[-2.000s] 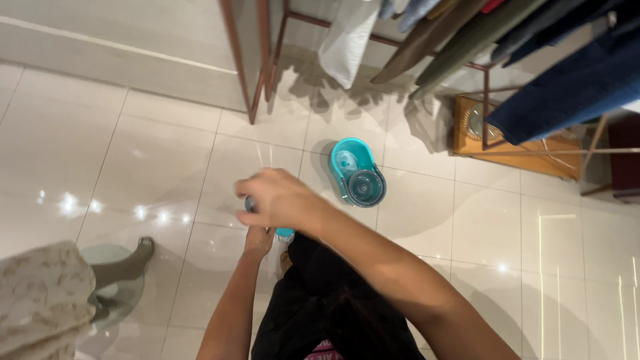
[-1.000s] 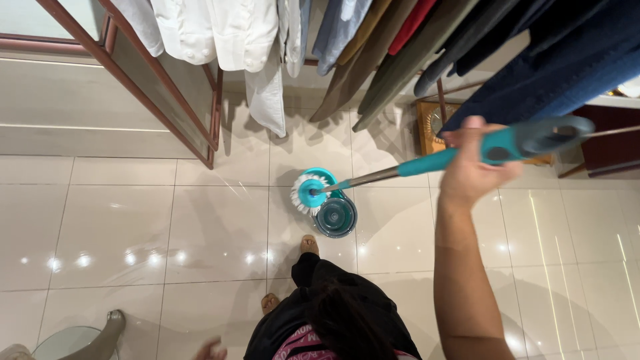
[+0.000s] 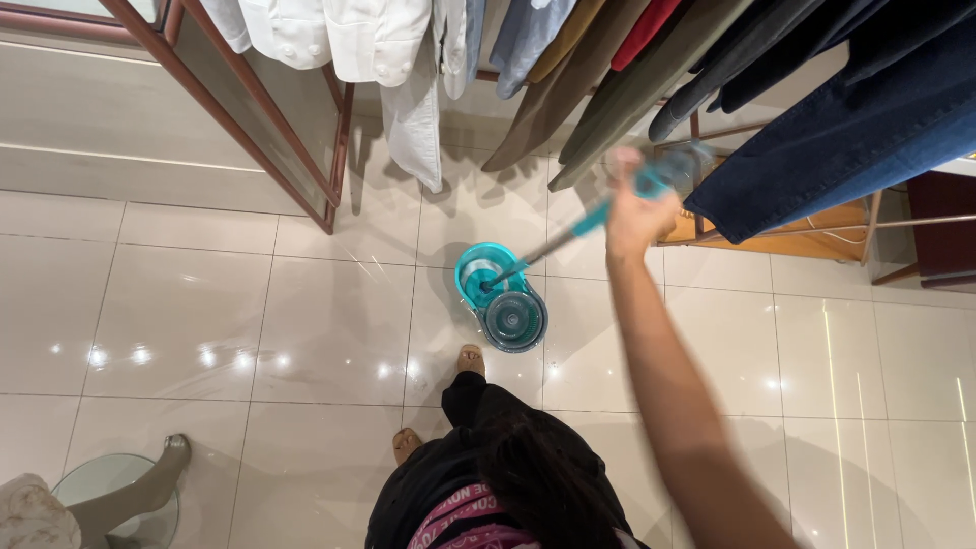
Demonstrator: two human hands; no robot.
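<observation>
My right hand (image 3: 639, 210), blurred, grips the teal and grey handle of a spin mop (image 3: 549, 249). The handle slants down and left to the mop head, which sits inside the teal compartment of a mop bucket (image 3: 461, 276) on the tiled floor. Beside that compartment, nearer my feet, is the bucket's grey round spin basket (image 3: 512, 320); the mop is not in it. My left hand is out of view.
Shirts (image 3: 377, 38) and trousers (image 3: 526, 114) hang low beyond the bucket. A copper-coloured metal frame (image 3: 236, 99) stands left, and a wooden platform (image 3: 801, 232) lies right. At lower left, a mannequin's foot (image 3: 164, 473) rests over a glass base (image 3: 107, 488).
The mop head, above the bucket a second ago, is now down inside its teal compartment. My right hand has moved with the handle toward the hanging trousers. My left hand has left the view.
</observation>
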